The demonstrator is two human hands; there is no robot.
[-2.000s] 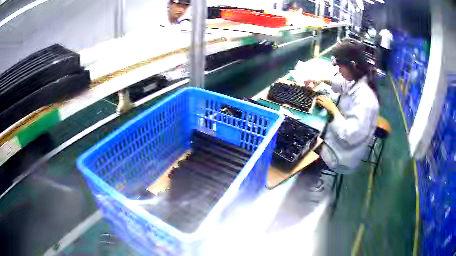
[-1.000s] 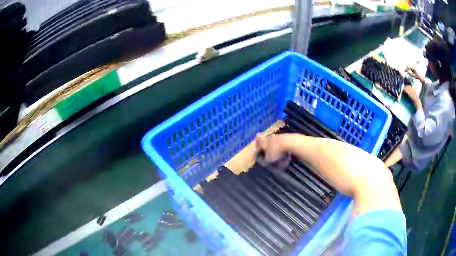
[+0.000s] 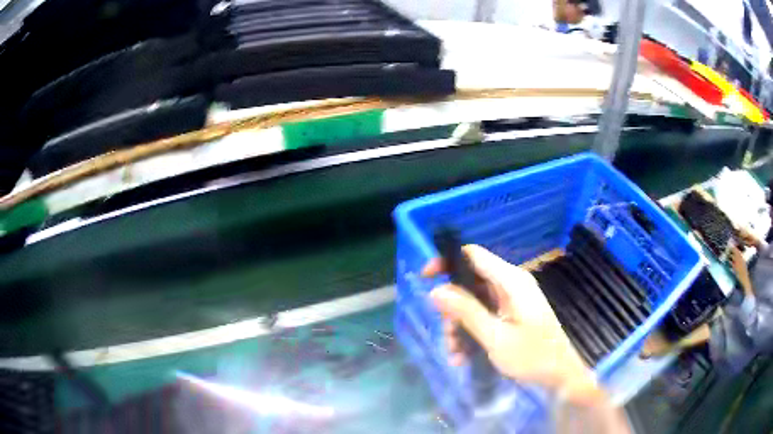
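Observation:
My right hand (image 3: 508,318) is shut on a black bar (image 3: 462,275), held upright and tilted over the near left rim of the blue crate (image 3: 500,191). The hand and bar are blurred. Whether it is one bar or more I cannot tell. More black bars (image 3: 593,297) lie side by side in the crate, partly hidden by my hand. My left hand is not in view.
Stacked black trays (image 3: 339,51) stand on the shelf (image 3: 517,76) above the belt (image 3: 254,229). A metal post (image 3: 621,85) rises behind the crate. A blurred teal mat (image 3: 339,356) lies left of the crate. A seated worker's arm shows at far right.
My right hand has come up from the row of bars to the crate's left side with a bar in it. The view has turned left, so the crate now sits further right.

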